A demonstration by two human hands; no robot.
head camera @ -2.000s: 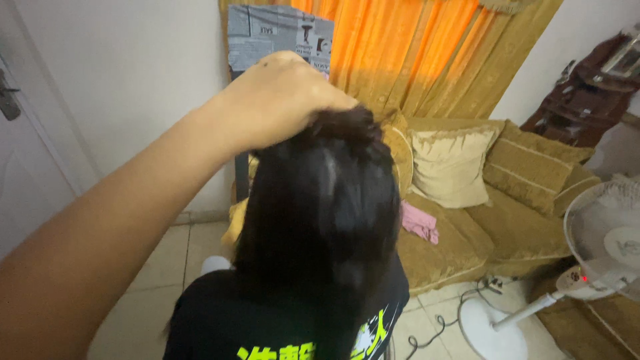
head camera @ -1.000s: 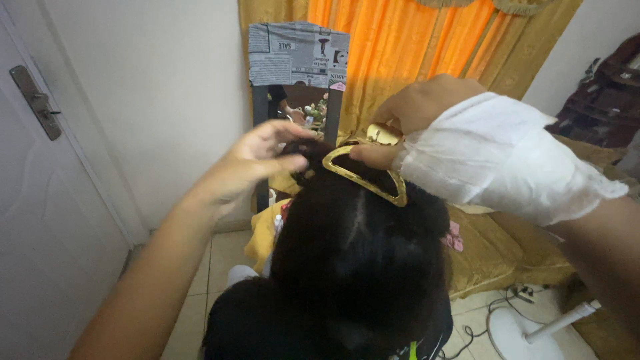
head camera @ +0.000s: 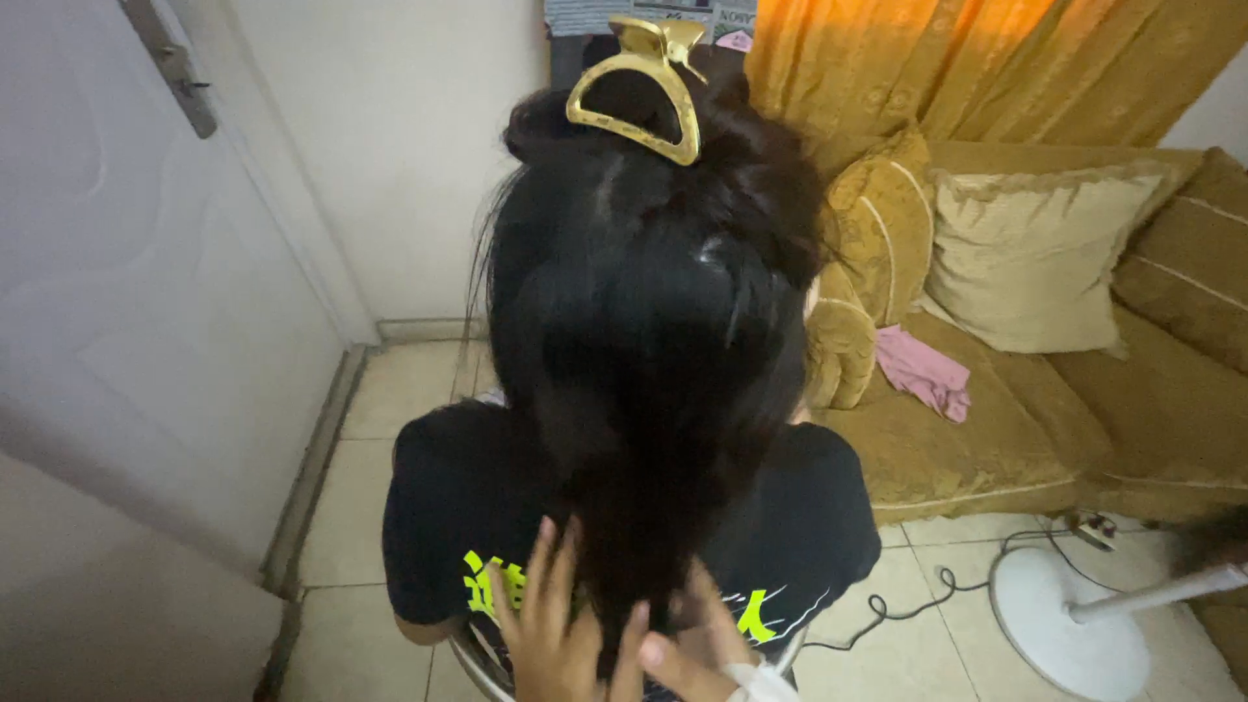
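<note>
A seated person with long dark hair (head camera: 643, 322) has their back to me. A gold metal-look claw clip (head camera: 689, 127) sits in the gathered hair on top of the head. At the bottom of the view, my left hand (head camera: 561, 624) touches the left side of the loose lower hair, fingers spread. On the other side of these lengths is my right hand (head camera: 697, 643), its fingers bent and partly hidden by hair and blur; white material wraps its wrist. Whether either hand grips strands is unclear. Behind the hair is a black T-shirt (head camera: 458, 487) with bright yellow-green print.
A mustard sofa (head camera: 936, 468) with cushions and a pink cloth (head camera: 923, 372) stands at the right. Near it are a white fan base (head camera: 1068, 624) and a dark cable (head camera: 877, 609) on the tiled floor. A white door (head camera: 146, 292) is at the left.
Both hands have moved from the top of the head down to the hair's lower lengths. My right hand has let go of the gold claw clip, which now stays in the hair.
</note>
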